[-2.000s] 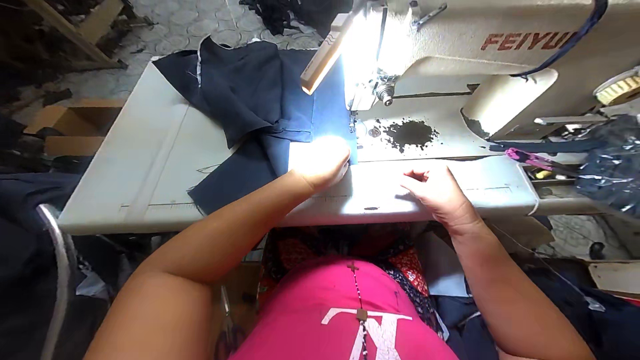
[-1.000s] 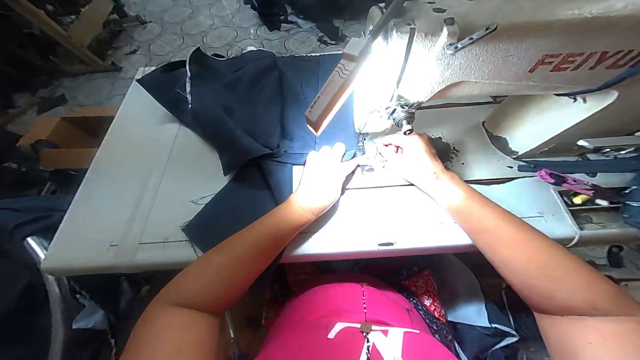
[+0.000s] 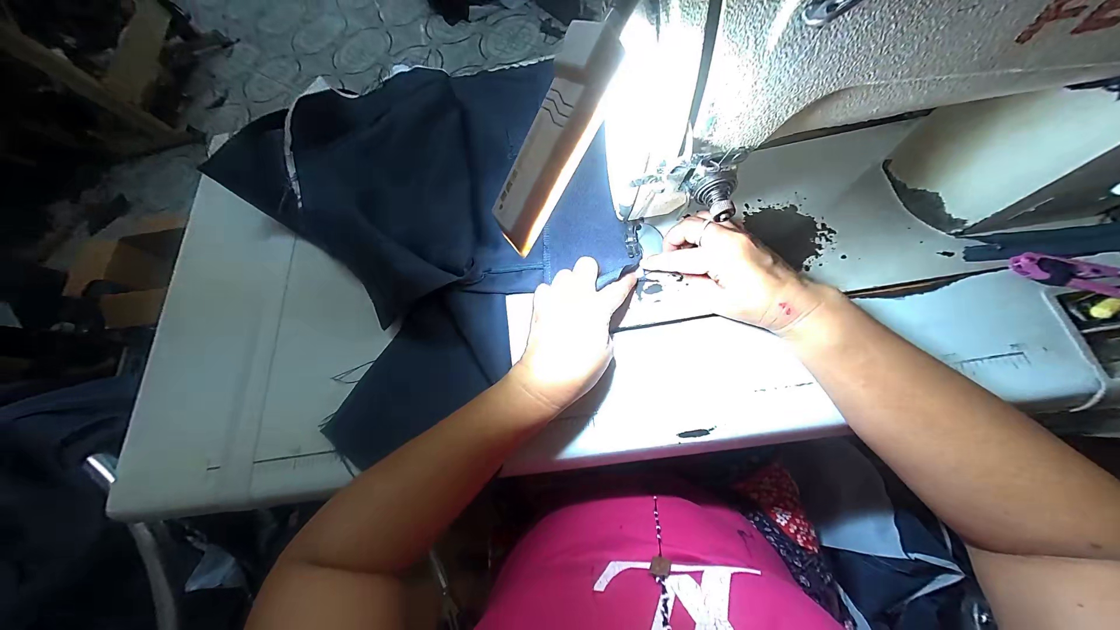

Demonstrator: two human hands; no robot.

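Dark navy fabric [image 3: 385, 175] lies across the left part of the sewing machine table, and its right edge reaches the presser foot [image 3: 632, 236]. My left hand [image 3: 569, 337] rests on the fabric just in front of the foot, its thumb and forefinger pinching the edge. Close to the foot's right side, my right hand [image 3: 726, 271] has its fingertips at the same fabric edge, thumb and forefinger brought together. Above both hands is the head of the sewing machine [image 3: 787, 70], brightly lit near the needle. The needle's tip is lost in glare.
A white and orange bar-shaped lamp [image 3: 560, 131] slants over the fabric. Pink-handled scissors or snips [image 3: 1063, 269] lie at the right, by a tray of small items. A cardboard box [image 3: 131, 271] stands on the floor at left. The table's front edge [image 3: 691, 446] runs close to my body.
My right hand, which was apart from the fabric at the right two seconds ago, has moved left to the fabric edge by the presser foot. The view has moved closer to the table.
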